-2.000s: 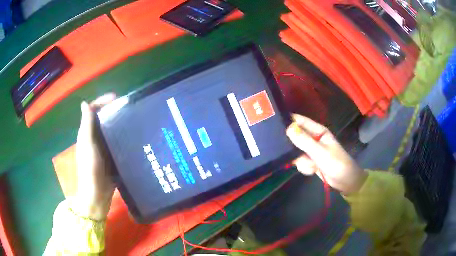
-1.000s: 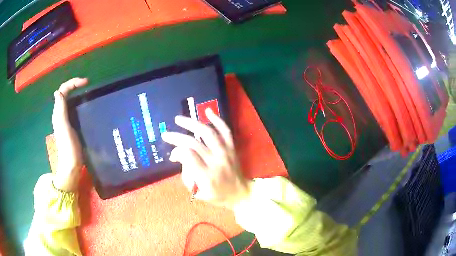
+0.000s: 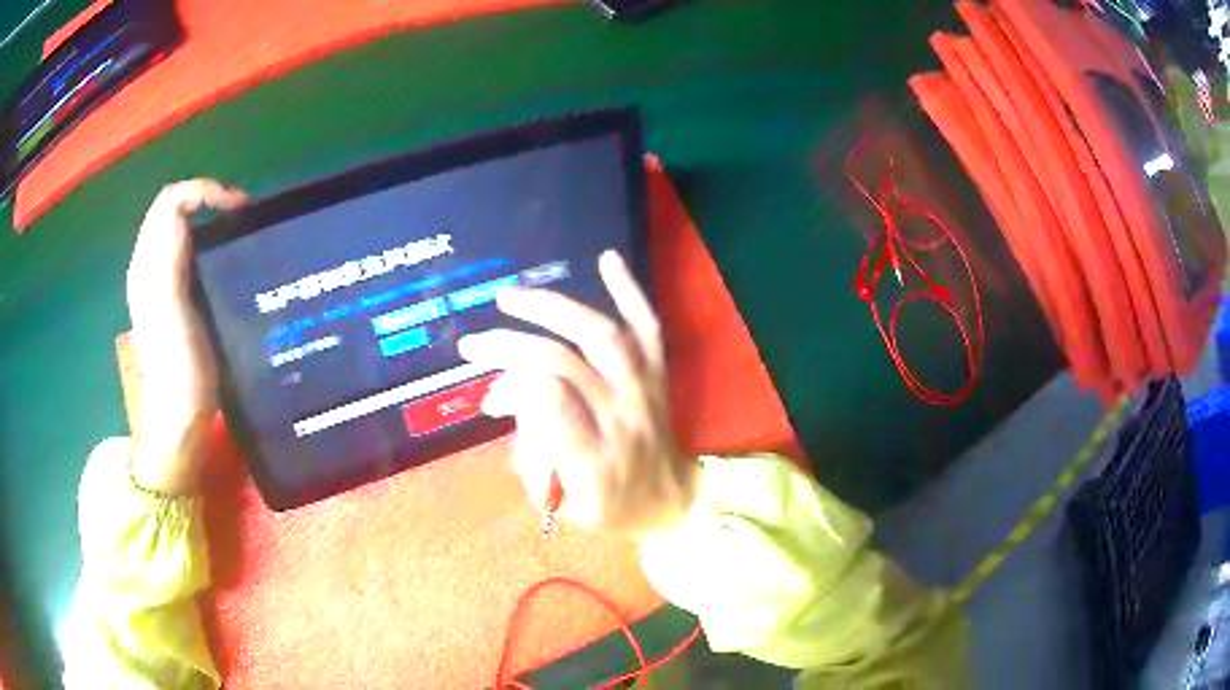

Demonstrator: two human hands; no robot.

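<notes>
A black-framed tablet (image 3: 364, 256) lies tilted on a red-orange foam pad (image 3: 364, 586). Its dark screen shows white and blue text, small blue buttons and a red button, in landscape layout. My left hand (image 3: 176, 330) grips the tablet's left edge, thumb side at the upper corner. My right hand (image 3: 587, 404) is over the screen's right part, fingers spread near the buttons; whether a fingertip touches the glass cannot be told. A headset plug (image 3: 550, 515) hangs from under my right palm, held in it. Part of the red headset cable (image 3: 573, 588) loops over the pad's lower edge.
A spare red cable (image 3: 931, 303) lies coiled on the green top (image 3: 755, 148) at the right. Stacked foam pads (image 3: 1045, 202) lean beyond it. Another tablet (image 3: 88, 74) lies on a pad at the upper left. A black crate (image 3: 1140, 526) and blue bin (image 3: 1211, 452) are at the far right.
The tablet has gone from being held up in both hands to resting on the pad. My right hand has moved from its right edge over the screen. The screen text has turned to landscape.
</notes>
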